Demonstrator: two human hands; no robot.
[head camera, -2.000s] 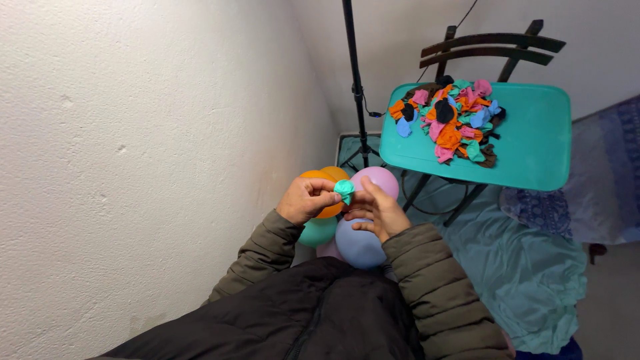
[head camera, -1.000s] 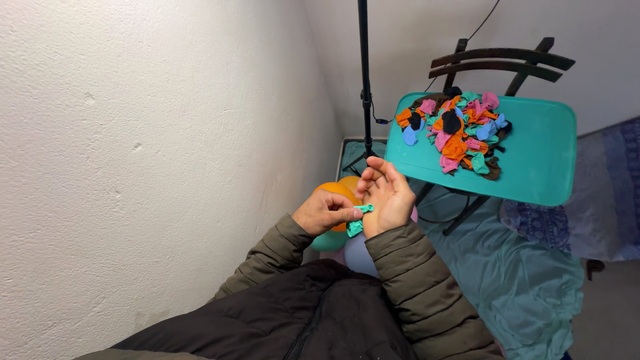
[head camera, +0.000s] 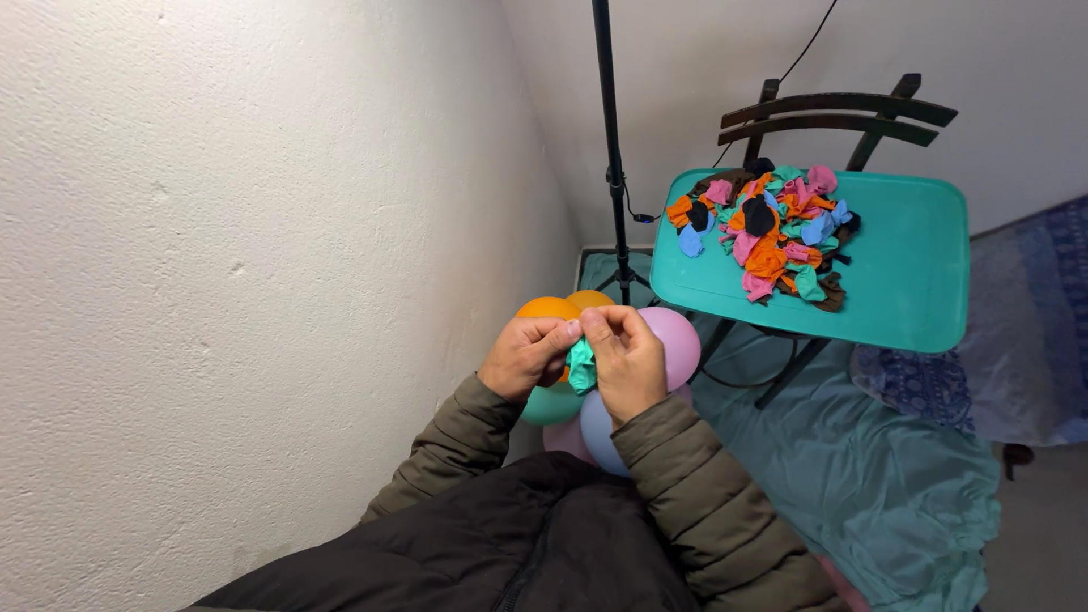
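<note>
A limp green balloon (head camera: 582, 367) hangs between my two hands, its upper end pinched in the fingertips. My left hand (head camera: 529, 353) grips it from the left with thumb and forefinger. From the right, the fingers of my right hand (head camera: 627, 357) close on the same end, and the two thumbs nearly touch. Behind and below the hands sit inflated balloons: an orange one (head camera: 544, 308), a pink one (head camera: 673, 344), a green one (head camera: 551, 406) and a blue one (head camera: 602, 435). My hands partly cover this cluster.
A green tray (head camera: 914, 255) on a dark wooden chair (head camera: 837, 104) bears a pile of uninflated balloons (head camera: 765, 229) in several colours. A black stand (head camera: 610, 127) rises behind the inflated balloons. The white wall (head camera: 255, 255) is at the left, and green cloth (head camera: 850, 459) covers the floor at right.
My right hand was upright with its fingers spread one second ago; now its fingers are bent and pinch the green balloon together with my left hand.
</note>
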